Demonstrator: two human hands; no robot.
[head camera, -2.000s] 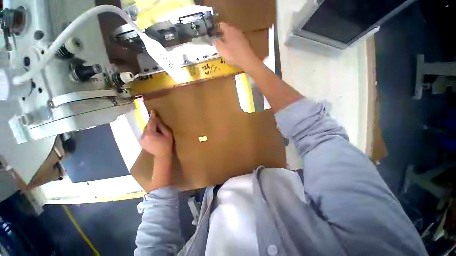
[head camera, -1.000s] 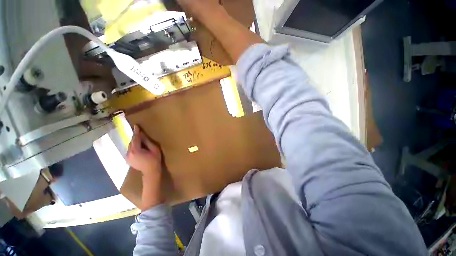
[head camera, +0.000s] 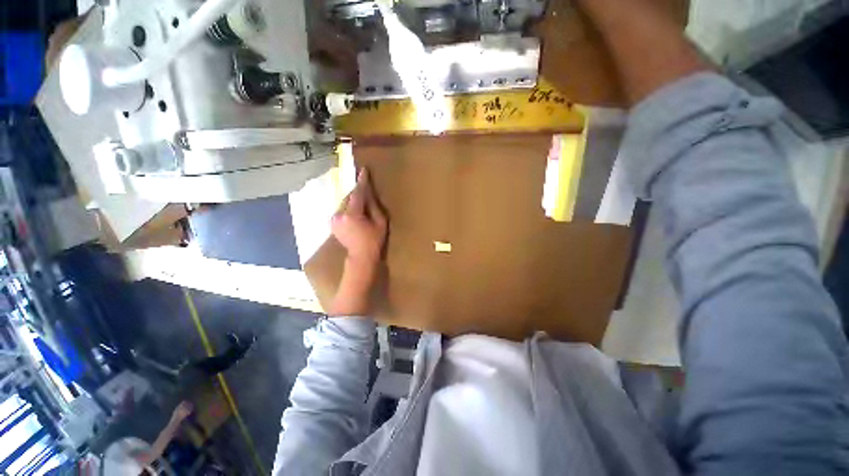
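Observation:
A large brown cut panel (head camera: 493, 251) with a small pale-yellow mark lies flat in front of me. Its back edge meets the yellow clamp bar (head camera: 465, 113), which has black handwriting. My left hand (head camera: 360, 223) rests on the panel's left part, beside the left yellow edging, fingers pointing to the bar. Whether it pinches anything is not clear. My right forearm reaches past the bar's right end to the top edge; the right hand is cut off by the picture's edge. The clamp frame's yellow-edged right side (head camera: 565, 177) lies at the panel's right.
The white sewing machine head (head camera: 214, 158) stands at the left, with a white hose above the bar. A control panel (head camera: 801, 84) is at the upper right. A black plate (head camera: 244, 231) lies below the head. Another person's arm (head camera: 169, 428) shows at the lower left.
My right hand has moved from the clamp mechanism up and out of the picture. My left hand has stayed on the panel. The view has shifted, so the machine head shows more fully again.

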